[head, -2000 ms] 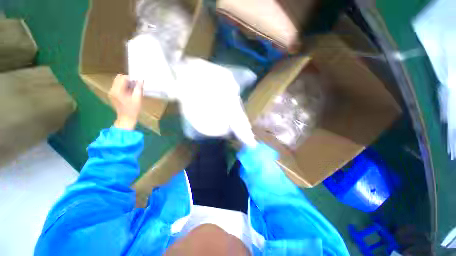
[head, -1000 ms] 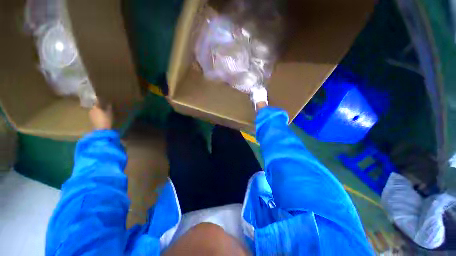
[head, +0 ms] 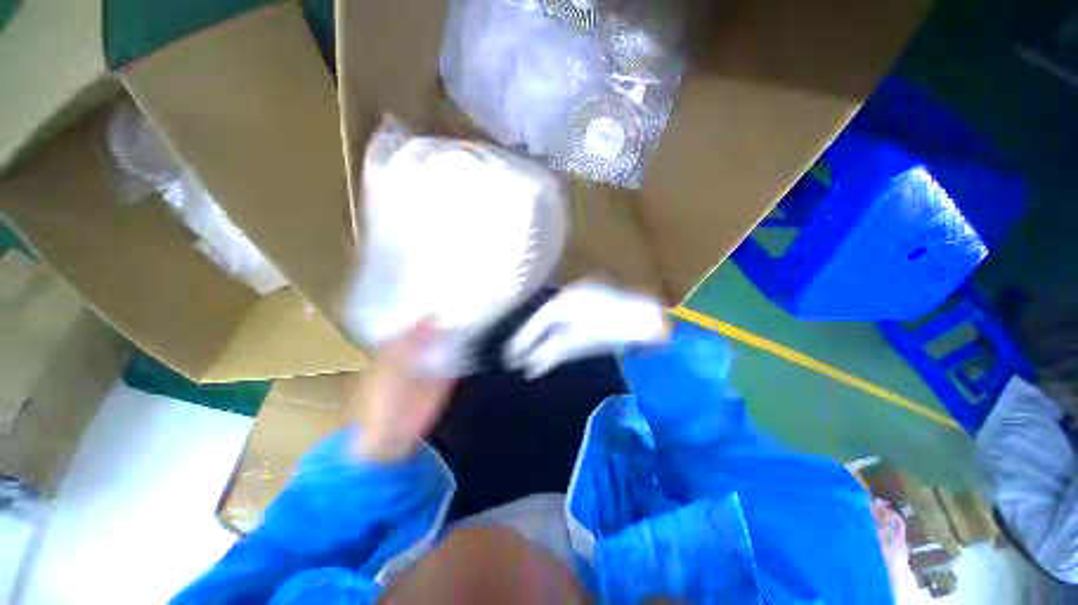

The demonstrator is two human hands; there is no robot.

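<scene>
A bagged fan (head: 455, 225), a white round shape in clear wrap, is held in front of me at the near edge of the middle carton. My bare left hand (head: 406, 388) grips its lower end and is blurred. My gloved right hand (head: 589, 329) is just right of the bag, its fingers towards the bag's lower side; blur hides whether they touch it. Other bagged fans (head: 603, 132) lie in the middle carton (head: 757, 124), their round grilles showing through dimpled wrap.
A second open carton (head: 254, 166) at the left holds wrapped items (head: 219, 231). A blue plastic stool (head: 904, 254) stands on the green floor at the right, beside a yellow line (head: 816, 366). Closed brown cartons (head: 47, 366) are at the far left.
My left hand has come from the left carton to the centre and now holds a bagged fan. My right hand has drawn back from the bags in the middle carton.
</scene>
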